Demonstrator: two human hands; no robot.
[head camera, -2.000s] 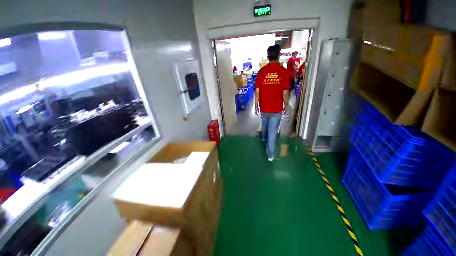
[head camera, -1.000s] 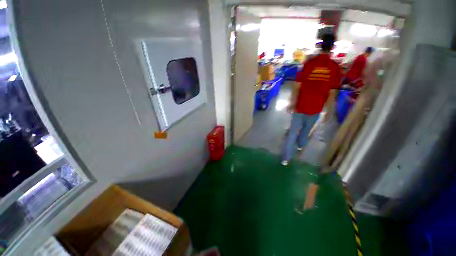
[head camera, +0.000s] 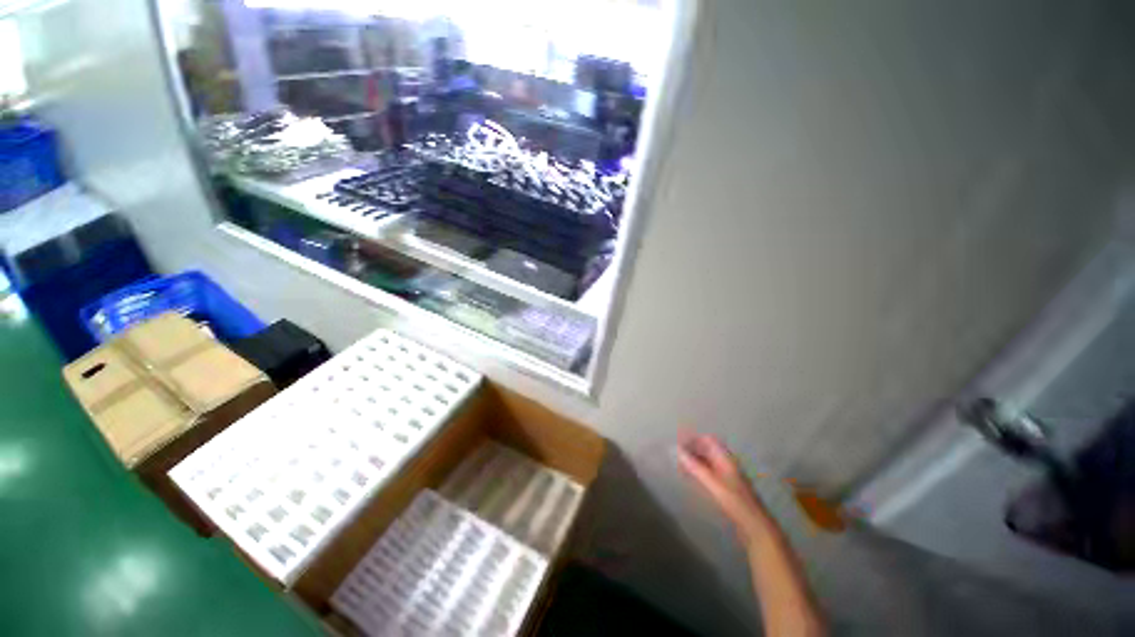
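Note:
One bare hand, which looks like my left hand (head camera: 714, 465), shows right of centre in front of the grey wall. Its forearm comes up from the bottom edge. The hand is small and blurred, and no object can be made out in it; how far the fingers are bent is unclear. It touches neither the cartons nor the door fitting. My right hand is not in view. An open brown carton (head camera: 544, 429) stands left of the hand. A white tray with rows of small marks (head camera: 438, 572) lies inside it. A similar white tray (head camera: 330, 442) lies on its left part.
A closed carton (head camera: 168, 373), a blue crate (head camera: 205, 299) and a black box (head camera: 284, 351) stand farther left by the wall. A window (head camera: 411, 162) shows a cluttered room. A pale door with a metal latch (head camera: 1014, 429) is at the right. Green floor (head camera: 100, 548) runs lower left.
The view has swung left and down from the doorway to the cartons and window. The person in red is out of view. A forearm and hand now show at lower right.

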